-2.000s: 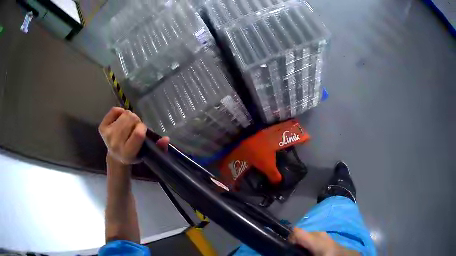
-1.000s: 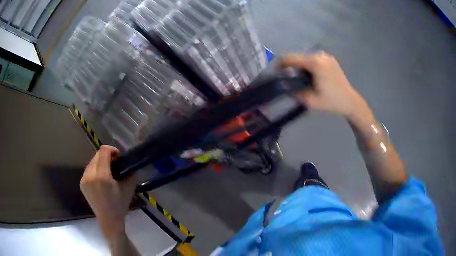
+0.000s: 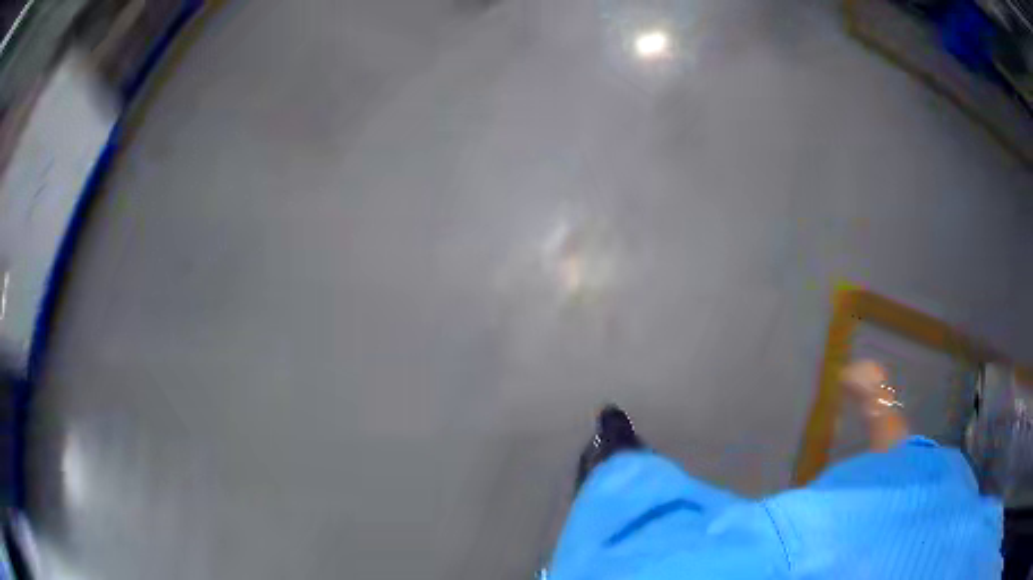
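The view is blurred. One bare hand, which looks like my right hand (image 3: pixel 870 383), is small at the lower right beyond a blue sleeve (image 3: pixel 906 476). Its fingers are unclear, and I cannot see whether it holds anything. My left hand is not in view. A clear, shiny object (image 3: pixel 1006 425) is cut off by the right edge and may be part of the stacked trays. The pallet truck's handle and orange base cannot be made out.
Grey floor (image 3: pixel 340 283) fills most of the view. Yellow-brown tape (image 3: pixel 825 397) forms a corner at the right. A blue-edged pale surface (image 3: pixel 51 181) curves along the left. My dark shoe (image 3: pixel 612 431) is at bottom centre. Blurred blue items (image 3: pixel 969 34) are at top right.
The view has swung away from the truck and tray stacks to the floor. My left hand has left the picture. The right-side hand now shows lower and farther right, with no handle visible in it.
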